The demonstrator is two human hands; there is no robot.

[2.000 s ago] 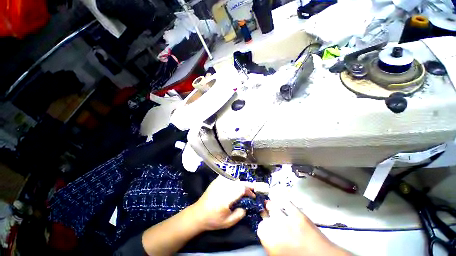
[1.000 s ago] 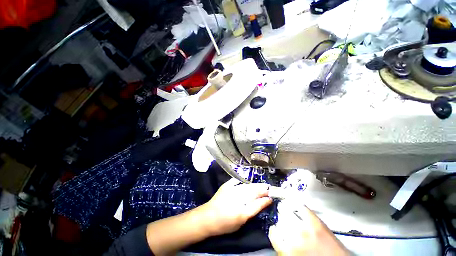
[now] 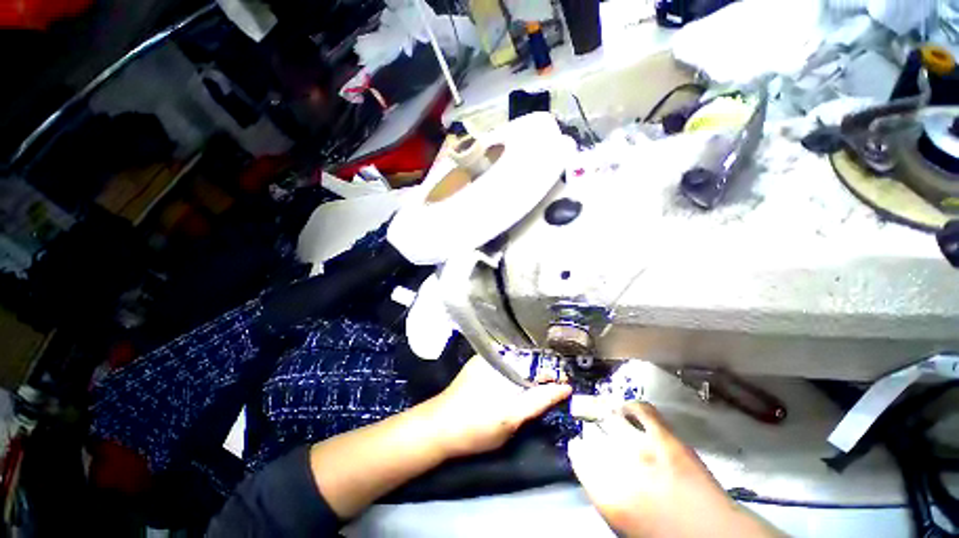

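Navy tweed fabric (image 3: 334,384) with white flecks lies left of the needle area, with plain black fabric (image 3: 494,475) beside and below it. My left hand (image 3: 478,405) presses on the fabric just left of the presser foot area (image 3: 578,368), fingertips pointing right. My right hand (image 3: 641,462) is right in front of the needle area, its fingers pinching the fabric edge near a small white strip (image 3: 589,408). The fingertips of both hands nearly meet. The needle itself is hidden or too small to make out.
The off-white sewing machine head (image 3: 736,284) spans the right. A white tape roll (image 3: 489,189) sits on its left end. A reddish-brown tool (image 3: 749,396) lies behind my right hand. Black-handled shears (image 3: 925,473) and a white strip (image 3: 878,405) are at the far right.
Since the first frame my left hand has flattened from a bunched grip on the tweed and moved close to the foot. My right hand stays beside the needle area. The view has shifted, moving the machine rightward.
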